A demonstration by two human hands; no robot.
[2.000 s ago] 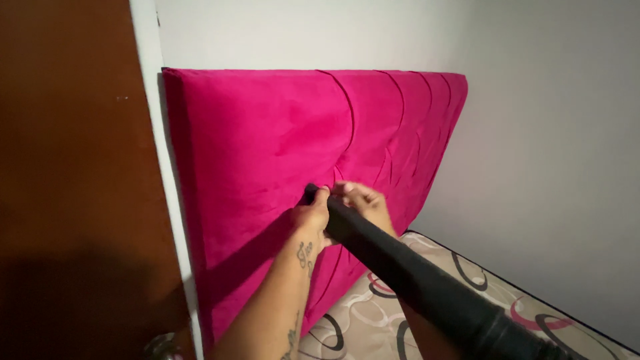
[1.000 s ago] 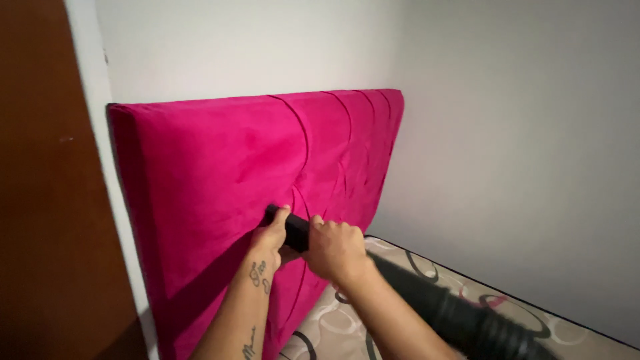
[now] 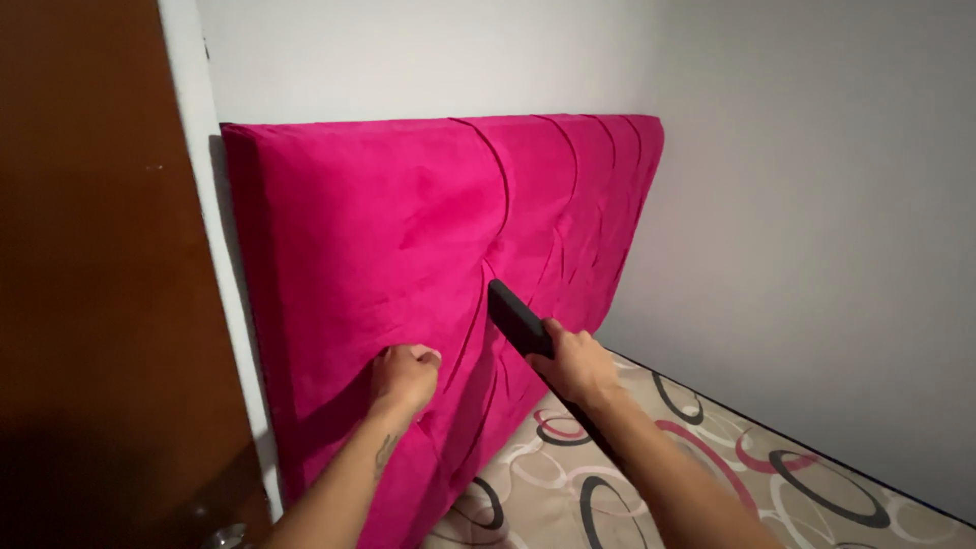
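A bright pink tufted headboard [image 3: 366, 229] with a velvety cover stands against the wall. My right hand [image 3: 576, 362] is closed around a black vacuum nozzle [image 3: 518, 316], whose flat tip is at the headboard's tufted seams; whether it touches the fabric I cannot tell. The rest of the black tube runs down behind my right forearm. My left hand [image 3: 406, 379] is near the lower left part of the headboard, fingers curled in. Whether something small is between those fingers does not show.
A mattress [image 3: 549, 488] with a pattern of rings lies below the headboard at the lower right. At the left is a brown wooden door [image 3: 91, 229] with a metal knob [image 3: 227, 536] beside a white frame [image 3: 217, 252]. Pale walls [image 3: 823, 213] rise behind and to the right.
My left hand has come off the black nozzle and moved to its left. The right hand keeps its hold on the nozzle. The view has shifted.
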